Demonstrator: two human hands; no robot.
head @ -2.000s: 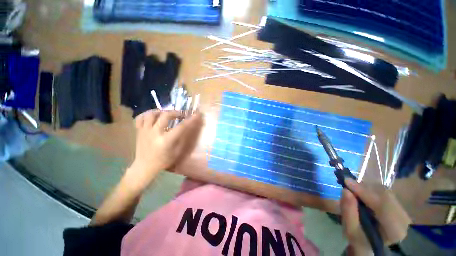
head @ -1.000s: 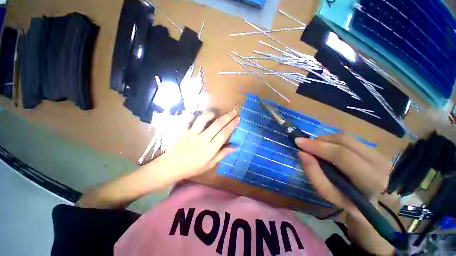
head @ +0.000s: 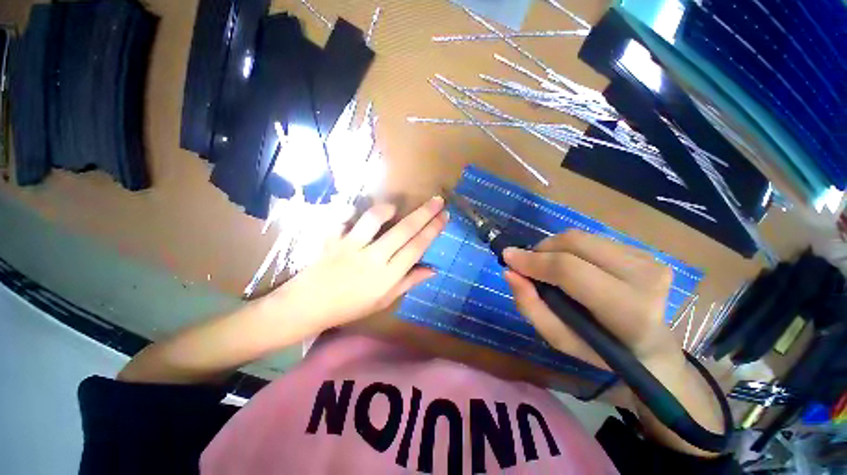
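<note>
The blue solar cell string [head: 548, 223] lies flat in front of me, slightly slanted. My right hand [head: 590, 288] holds the dark soldering iron [head: 604, 343] like a pen. Its metal tip is at the string's upper left corner, close to my left fingertips. My left hand [head: 371, 264] lies flat with fingers stretched to the string's left end. Whether it presses a ribbon there, I cannot tell. Short silver bus ribbons [head: 269, 246] lie in a glaring bunch beyond my left hand, partly hidden by it.
Black strips [head: 269, 102] lie at the left, with another stack [head: 79, 93] farther left. Long silver ribbons [head: 548, 102] lie beside and over long black sheets [head: 650, 176]. A darker string stack [head: 771, 65] is far right. More black strips [head: 762, 311] lie at the right.
The iron has moved from over the string's right side to its upper left corner. My left hand has moved from the short ribbons to the string's left end. The view has shifted.
</note>
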